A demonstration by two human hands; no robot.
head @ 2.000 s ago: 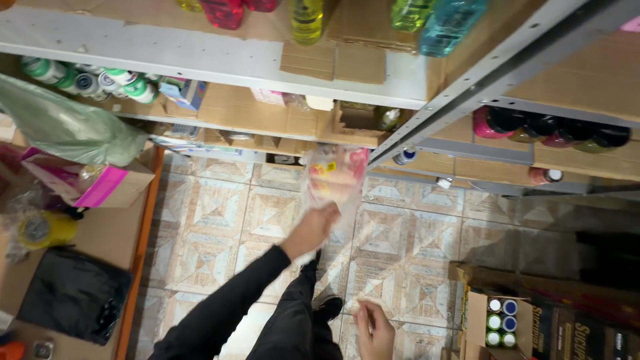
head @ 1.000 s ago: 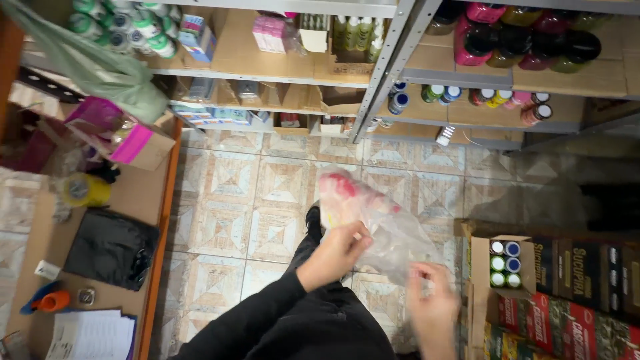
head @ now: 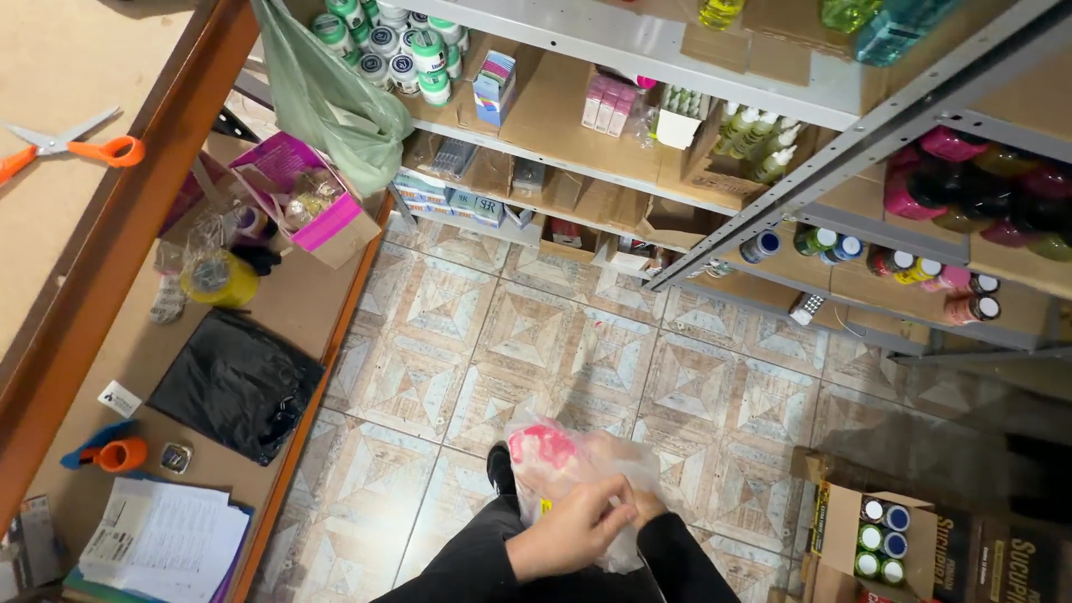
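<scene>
A translucent plastic bag [head: 548, 456] with pink and pale contents and a small yellow patch hangs low in front of my body, above the tiled floor. My left hand [head: 574, 523] is at the bag's upper part, its thumb and fingers pinched together near the plastic. Close beside it, my right hand [head: 641, 494] is mostly behind the left fingers and the bag film; its fingers seem to be on the plastic, though their exact hold is hidden.
At left a desk holds scissors [head: 71, 146], a black plastic bag [head: 239, 381], papers [head: 159, 536] and a pink box [head: 306, 201]. Metal shelves [head: 553, 172] with jars and bottles stand ahead. An open carton of bottles [head: 888, 511] sits lower right, my shoe [head: 500, 469] on the floor.
Two seconds ago one hand held the bag out near the shelves, the other apart from it. The bag has come in toward my body, and both hands have drawn together at it.
</scene>
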